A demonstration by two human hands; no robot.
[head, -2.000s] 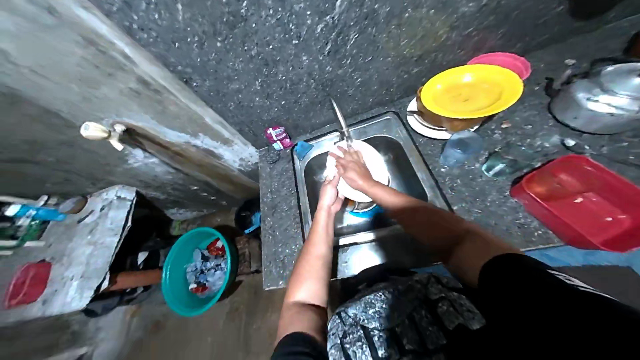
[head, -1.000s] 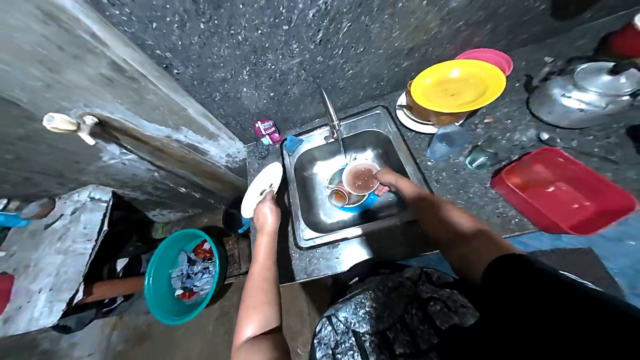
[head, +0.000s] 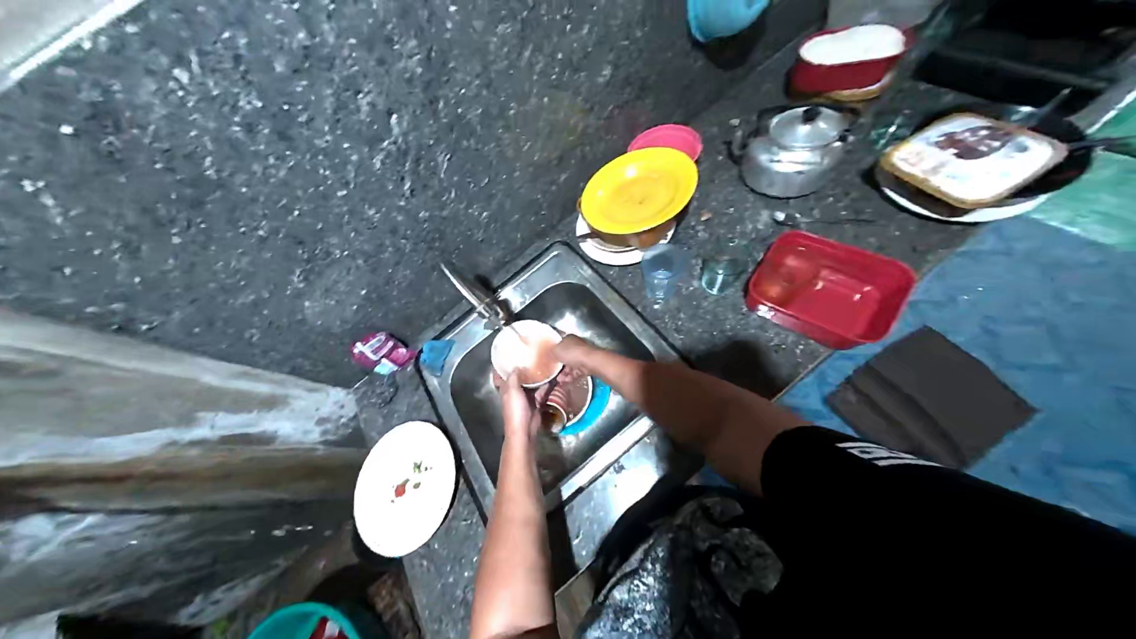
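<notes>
Both hands are over the steel sink (head: 470, 390), on either side of a white bowl (head: 526, 352) under the faucet (head: 484, 306). My left hand (head: 517, 399) grips the bowl's lower left rim. My right hand (head: 575, 353) is at its right rim, fingers partly hidden. Below them in the basin lie another bowl (head: 581, 397), a cup (head: 553, 417) and a blue dish (head: 596, 410). A white plate (head: 405, 488) with food scraps rests on the counter left of the sink.
Behind the sink's right side stand a yellow plate (head: 639, 189) on stacked dishes, a clear cup (head: 664, 271) and a glass (head: 723, 273). Farther right are a red basin (head: 830, 288) and a metal kettle (head: 792, 151). A pink packet (head: 382, 351) lies by the sink's left corner.
My left hand has let go of the white plate, which now lies on the counter, and has moved to the bowl. The bowl is nearer the faucet. The view has swung right.
</notes>
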